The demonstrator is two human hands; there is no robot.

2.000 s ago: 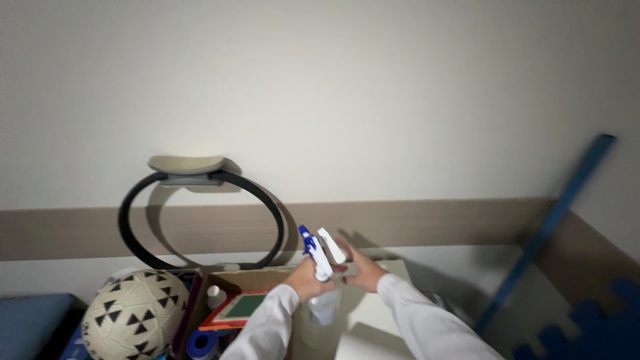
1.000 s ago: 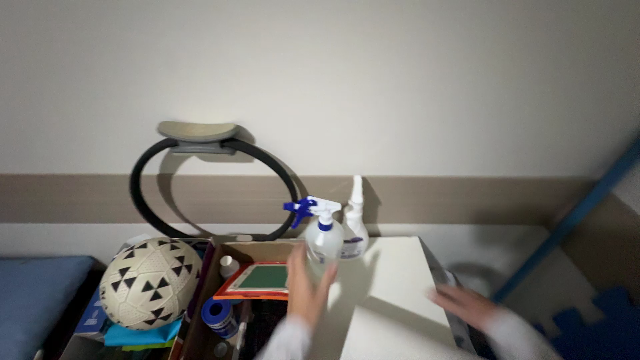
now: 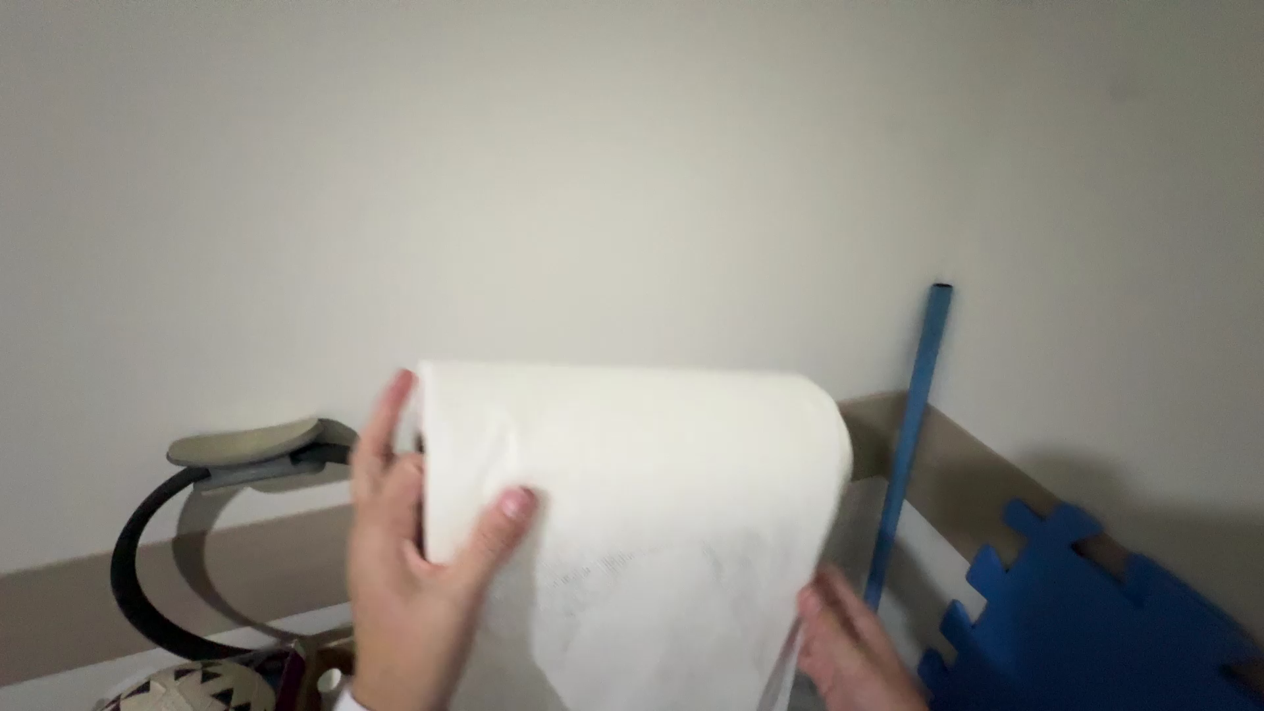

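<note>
A wide roll of white sheet material, perhaps paper [image 3: 632, 444], fills the lower middle of the head view, its loose end hanging down. My left hand [image 3: 420, 553] grips the roll's left end, thumb on the front face and fingers around the edge. At the lower right, my right hand [image 3: 849, 642] is at the right edge of the hanging sheet; its fingers are partly hidden and blurred, so whether they pinch it is unclear. The spray bottles seen earlier are not visible.
A black ring with a pale pad [image 3: 247, 444] leans on the wall at left, above a patterned ball [image 3: 197, 688]. A blue pole [image 3: 910, 434] stands in the corner. Blue interlocking foam mats [image 3: 1076, 622] are at the lower right.
My hands have left the spray bottles, which stood on the white surface one second ago. The white roll is now up in front of me, held by my left hand. The view has shifted right.
</note>
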